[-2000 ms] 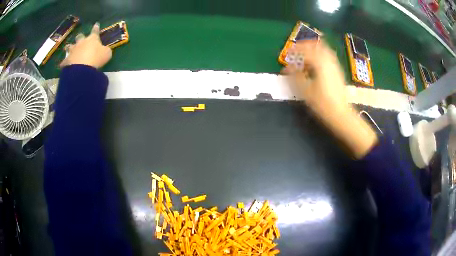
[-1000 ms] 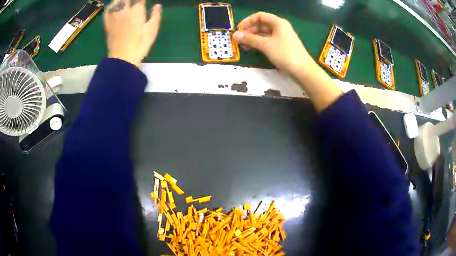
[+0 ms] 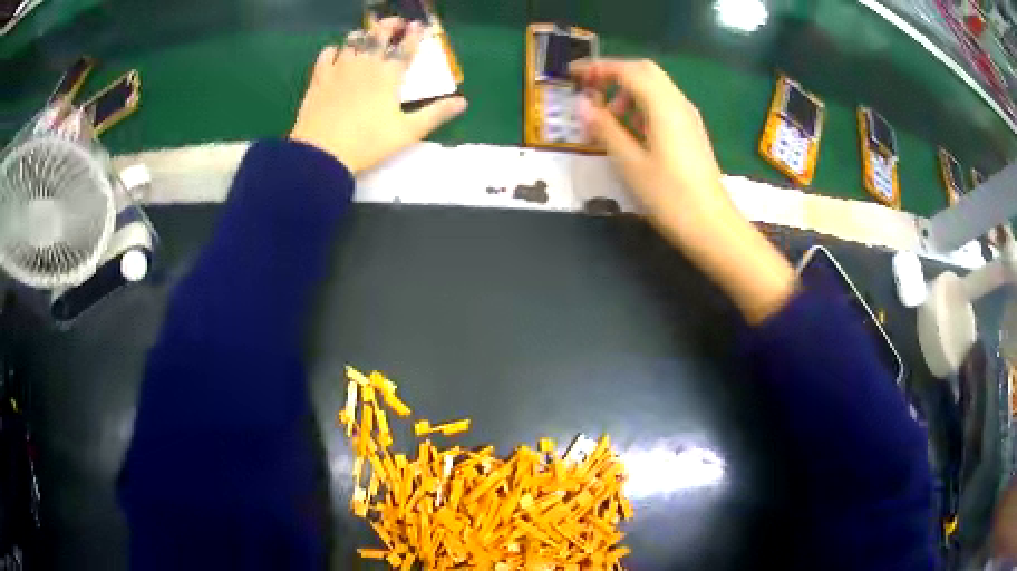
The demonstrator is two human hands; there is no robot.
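An orange-edged handset (image 3: 550, 112) lies upright on the green belt, dark screen above pale keypad. My right hand (image 3: 669, 145) is over its right side, with thumb and fingertips at the screen and keypad edge; whether it holds a small part is hidden by blur. My left hand (image 3: 362, 106) is on a second handset (image 3: 429, 73), white block below a dark area, fingers across its upper left and thumb by its lower end. A loose pile of small orange side parts (image 3: 502, 502) lies on the dark bench near me.
More handsets lie on the belt at left (image 3: 112, 103) and right (image 3: 794, 132). A worn white rail (image 3: 502, 178) edges the belt. A white fan (image 3: 54, 212) stands left; a smartphone (image 3: 853, 301) and white case (image 3: 909, 279) lie right.
The white-block handset has moved right from the far left and my left hand is now on it. The keypad handset and my right hand have shifted slightly right.
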